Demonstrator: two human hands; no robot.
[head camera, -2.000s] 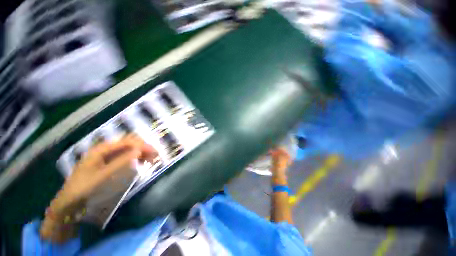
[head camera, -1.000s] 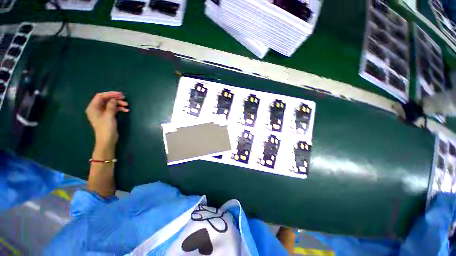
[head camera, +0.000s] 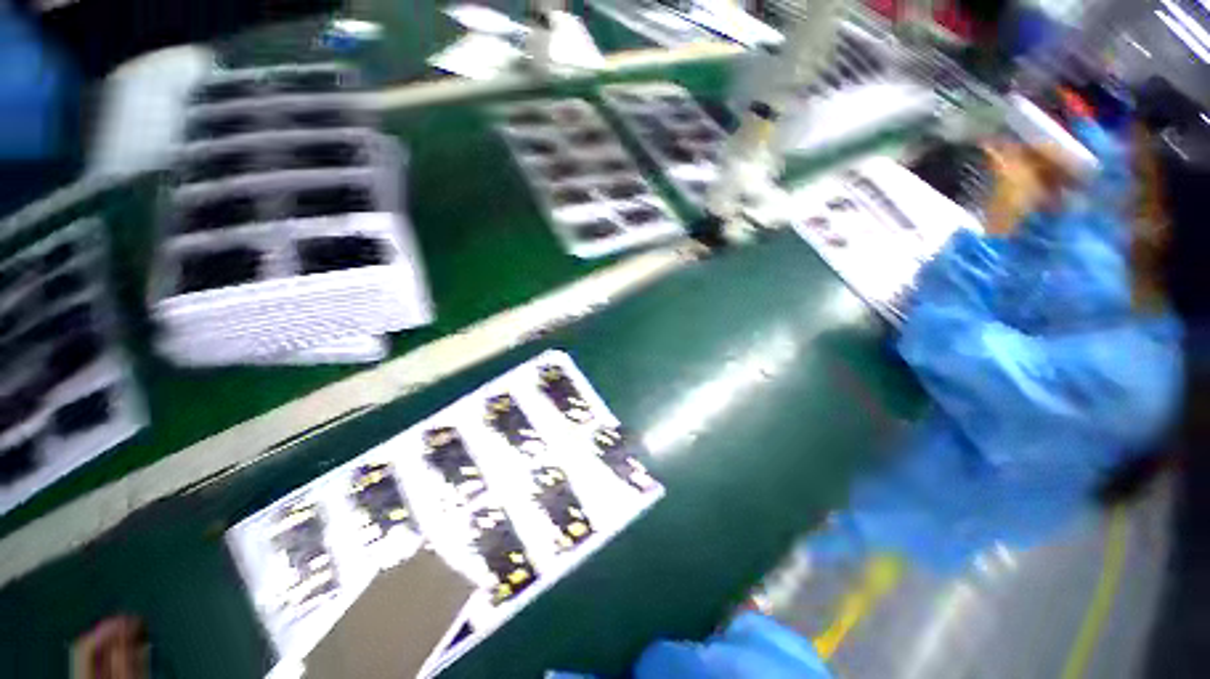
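Observation:
A white blister tray (head camera: 467, 497) lies tilted on the green bench mat, with two rows of black phone brackets (head camera: 449, 458) that have small yellow spots. A grey-brown adhesive sheet (head camera: 396, 621) with white edges lies over the tray's near left part, cut off by the lower edge. My left hand (head camera: 112, 650) is at the bottom left edge, small, blurred and cut off, away from the tray; its fingers cannot be made out. My right hand is not in view; only a blue sleeve (head camera: 737, 653) shows at the bottom.
Stacked trays (head camera: 285, 318) stand beyond the long pale strip (head camera: 451, 348). More filled trays lie at the far left (head camera: 60, 358) and at the back (head camera: 584, 173). At the right, a person in a blue smock (head camera: 1022, 358) sits by another tray (head camera: 882, 226).
The view has swung right, showing the neighbouring person and the back of the bench. The tray and sheet now appear lower and tilted. My left hand now shows only at the bottom left edge.

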